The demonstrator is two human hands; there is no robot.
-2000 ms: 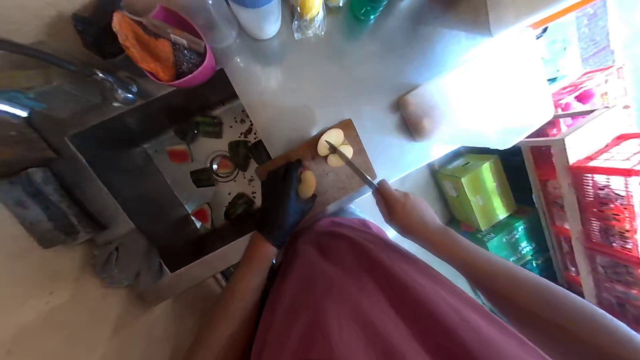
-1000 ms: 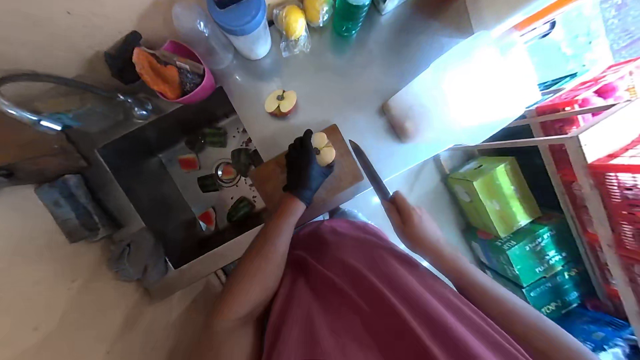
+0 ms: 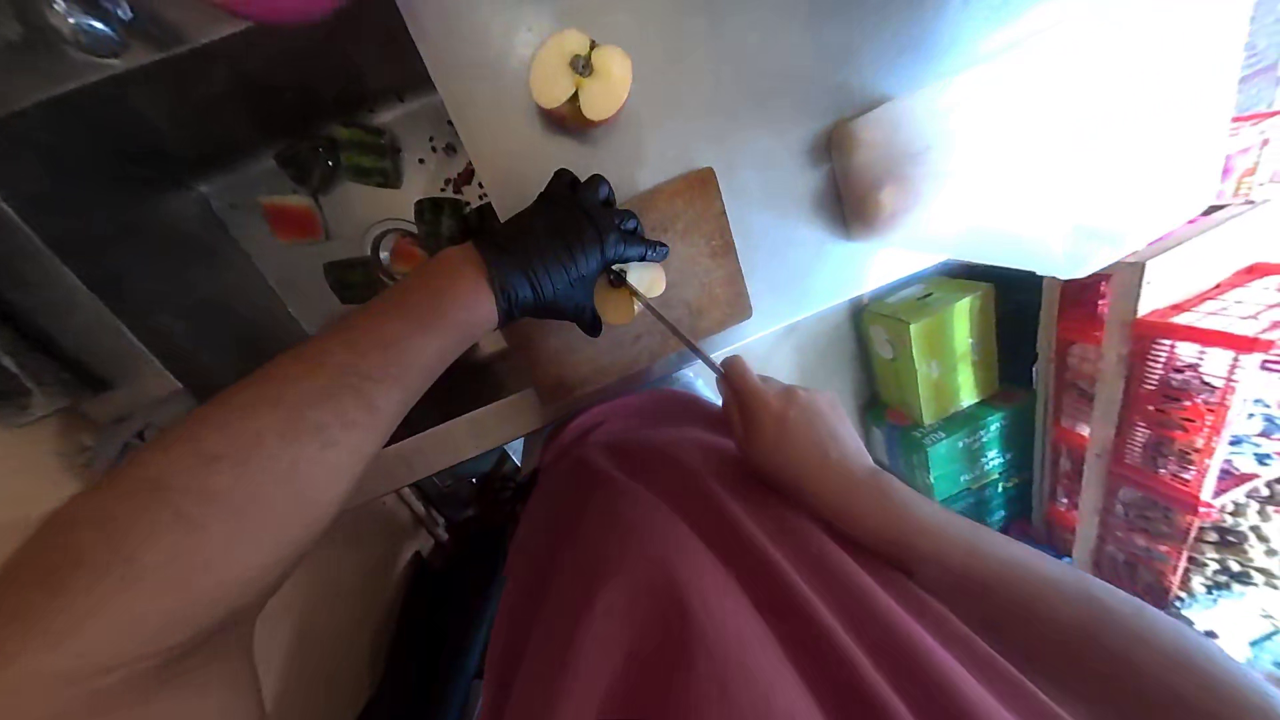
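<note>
My left hand [image 3: 570, 250], in a black glove, holds an apple half [image 3: 645, 280] against the wooden cutting board [image 3: 700, 240], cut face up. My right hand [image 3: 785, 415] is bare and closed around a knife [image 3: 680, 335]; the blade's tip is at the core of that half, beside the gloved fingers. Another apple half [image 3: 582, 80], red-skinned and with a notch by its core, lies cut face up on the metal counter beyond the board.
Left of the board is a metal sink [image 3: 240, 200] with watermelon rind pieces [image 3: 368, 155] around its drain. A blurred brownish object [image 3: 865, 175] lies on the counter to the right. Below the counter's right side are a yellow-green box [image 3: 930, 345], green boxes [image 3: 965, 440] and red plastic crates [image 3: 1190, 400].
The knife was clear of the apple a second ago and now its tip is at the core. Two seconds ago my left hand was on the board's left part. The view has shifted closer.
</note>
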